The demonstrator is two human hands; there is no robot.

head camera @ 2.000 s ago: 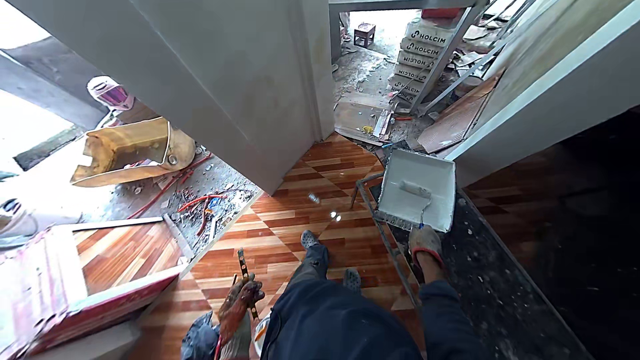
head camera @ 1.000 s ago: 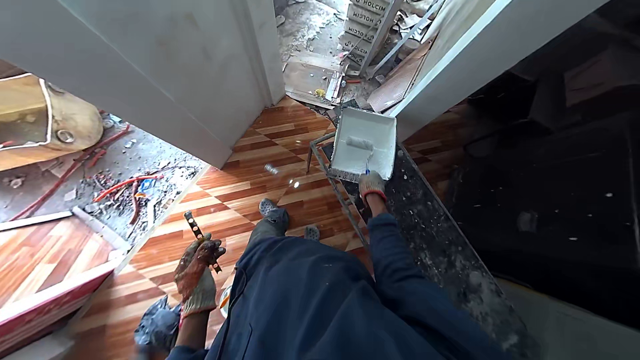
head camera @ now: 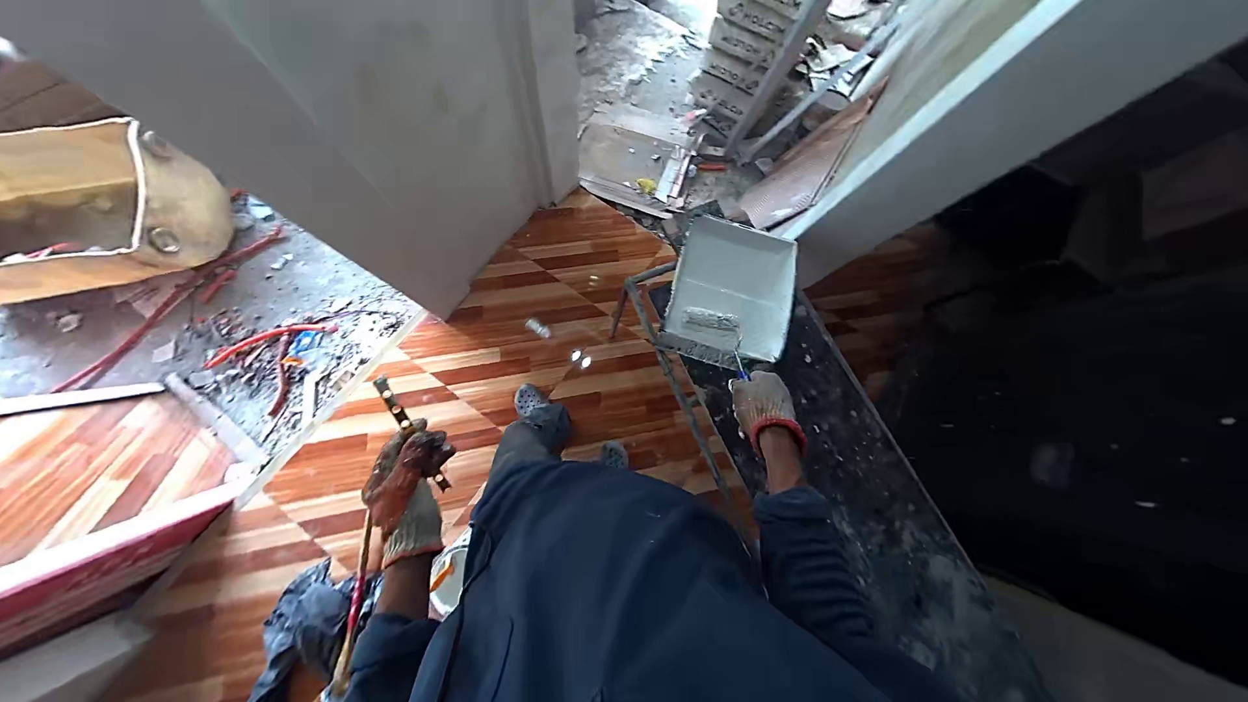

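Observation:
My gloved right hand (head camera: 766,405) grips the handle of a small paint roller (head camera: 712,319), whose paint-covered head rests in a white paint tray (head camera: 739,273). The tray sits at the top end of a metal frame (head camera: 673,370) over the dark stone strip. At lower left my left hand (head camera: 408,483), in a stained glove, is closed around a narrow dark strip with light spots (head camera: 392,402); its exact kind is unclear. A thin stick (head camera: 357,595) runs below that hand. Part of a white bucket (head camera: 450,577) shows beside my leg.
Wood-patterned tiles (head camera: 575,253) cover the floor. A grey wall corner (head camera: 409,127) juts in at left, with a cut-open yellow container (head camera: 185,205), red conduit (head camera: 263,338) and rubble beyond. Cement bags (head camera: 746,58) lie past the doorway. A glossy black surface (head camera: 1072,390) fills the right.
The view has shifted between frames. My right hand stays at the roller and tray, and my left hand keeps hold of the dark strip.

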